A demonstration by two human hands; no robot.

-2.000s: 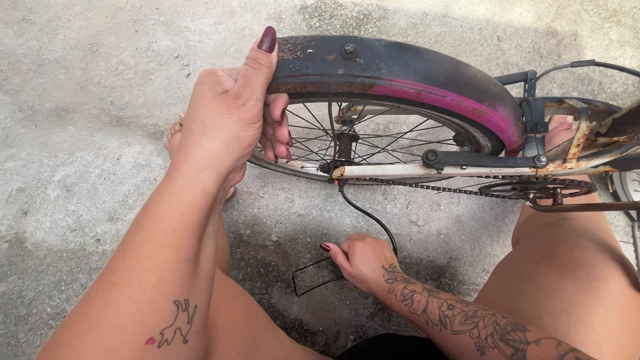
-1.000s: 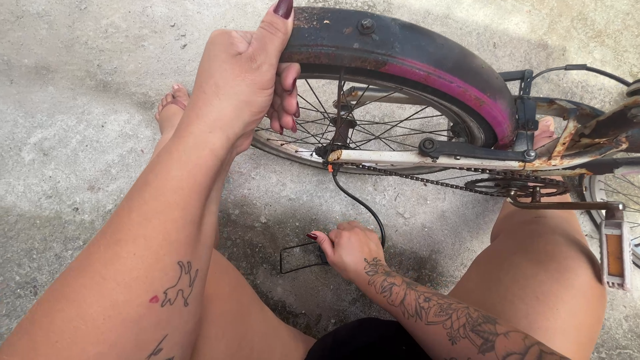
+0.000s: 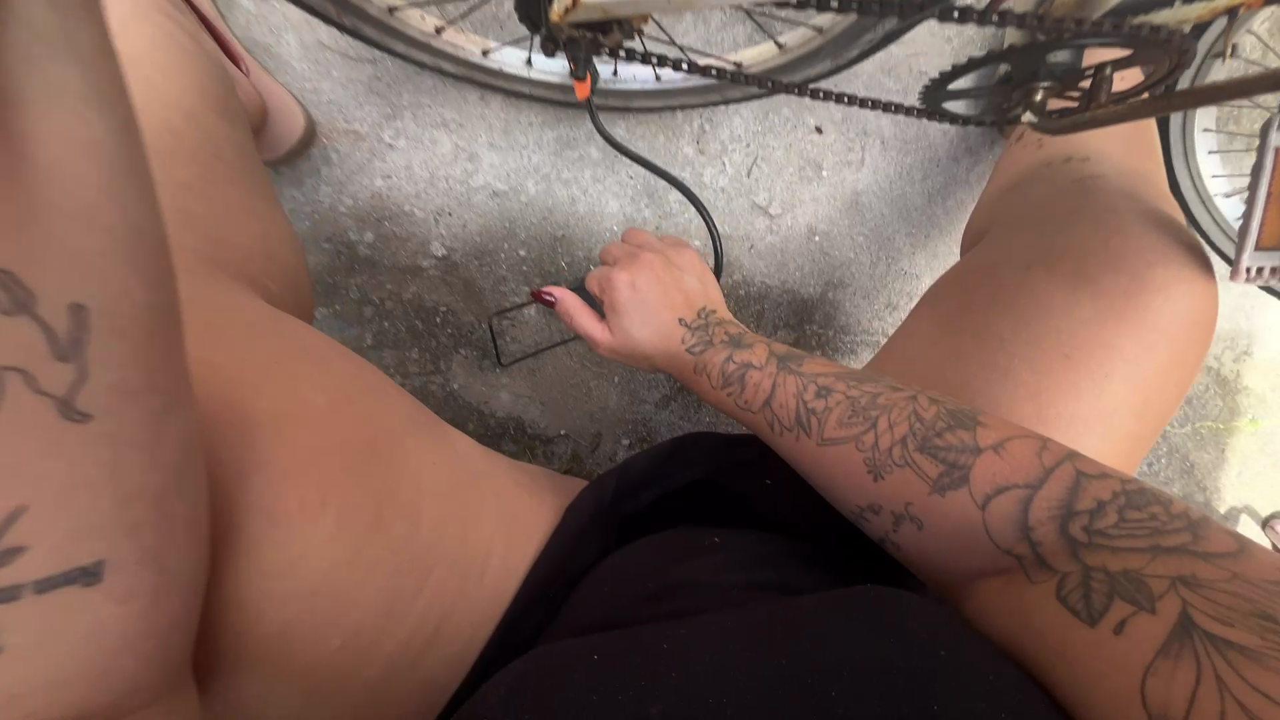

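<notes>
My right hand is over the top of a pump that it mostly hides, fingers curled down and thumb out to the left. A thin black wire foot frame shows on the ground beside the thumb. From behind the hand a black hose curves up to a connector with an orange lever near the hub of a bicycle wheel. Only my left forearm shows, at the left edge; my left hand is out of view.
Above lie the bicycle chain, the chainring and a crank arm. A pedal and a second wheel stand at the right edge. My bare legs flank the rough concrete ground. Black clothing covers my lap.
The view has tilted down strongly, so my left hand, which held the rear fender earlier, has left the frame. My right hand stays over the pump.
</notes>
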